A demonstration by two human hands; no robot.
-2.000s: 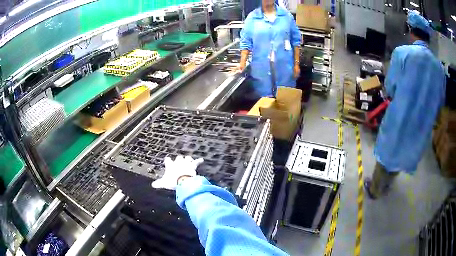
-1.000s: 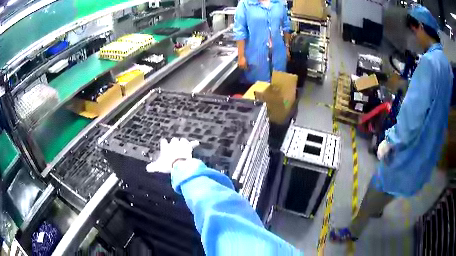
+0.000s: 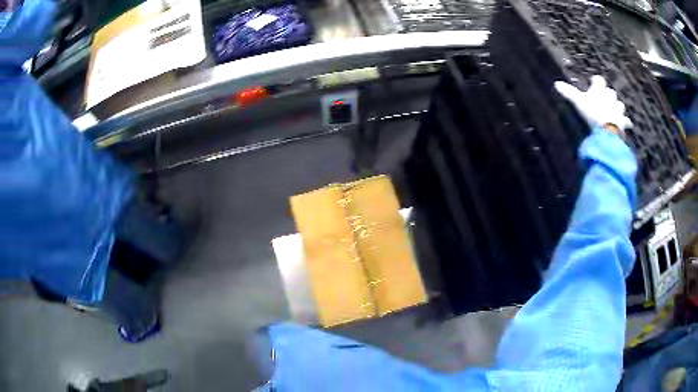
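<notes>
A brown carton (image 3: 358,253) with shiny tape along its centre seam sits low, on a pale flat edge, left of the stack. Its flaps are closed. A tall stack of black pallets (image 3: 497,176) stands to the right. My right hand (image 3: 597,105), in a white glove, rests on the top pallet's near edge with its fingers apart, holding nothing. My left sleeve reaches left just below the carton; a blur lies at its cuff and my left hand cannot be made out.
A person in a blue smock (image 3: 65,184) stands at the left. A metal bench rail (image 3: 306,61) crosses the top, with a printed paper (image 3: 145,50) and a tray of blue-purple parts (image 3: 264,31) behind it. A black-and-white frame (image 3: 662,256) stands at the right.
The view has swung left and down, so the stack now lies at the right. The carton, the left person and my left sleeve have come into view. My right hand is still on the stack.
</notes>
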